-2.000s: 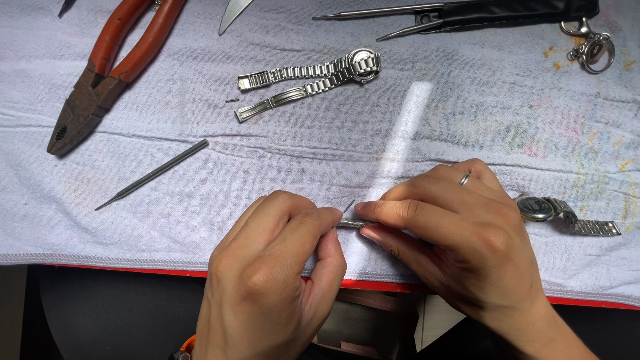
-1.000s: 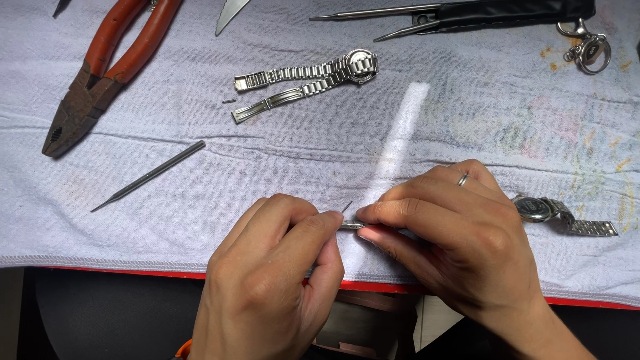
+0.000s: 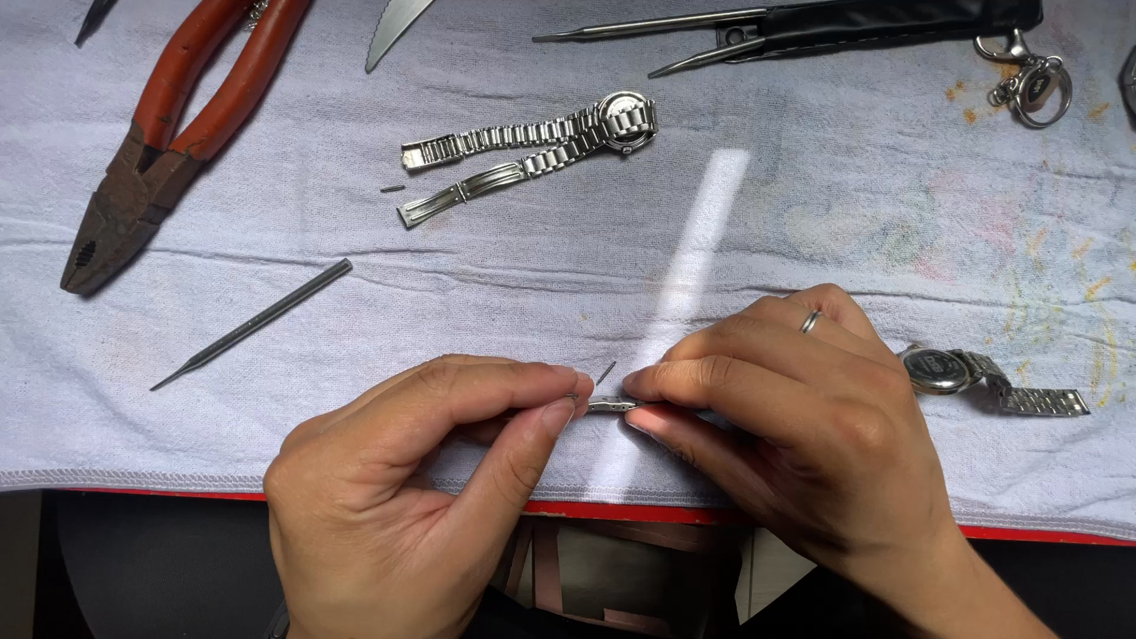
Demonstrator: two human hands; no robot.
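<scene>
Between my hands, near the cloth's front edge, is a small metal watch clasp piece. My right hand, with a ring on one finger, pinches its right end between thumb and fingertips. The thumb and forefinger of my left hand are pinched at its left end, with a tiny thin metal part between the tips; whether they also grip the clasp piece is unclear. A short thin pin lies on the cloth just beyond. A wristwatch with a metal bracelet lies right of my right hand.
On the white cloth lie orange-handled pliers, a pointed metal punch, a steel-bracelet watch, a small pin, a serrated blade and a black pouch holding pointed tools. A key ring hangs off the pouch's clip.
My left hand's thumb and forefinger have shifted, and its palm has turned more into view. The clasp piece between the hands shows more clearly. My right hand keeps its pinch.
</scene>
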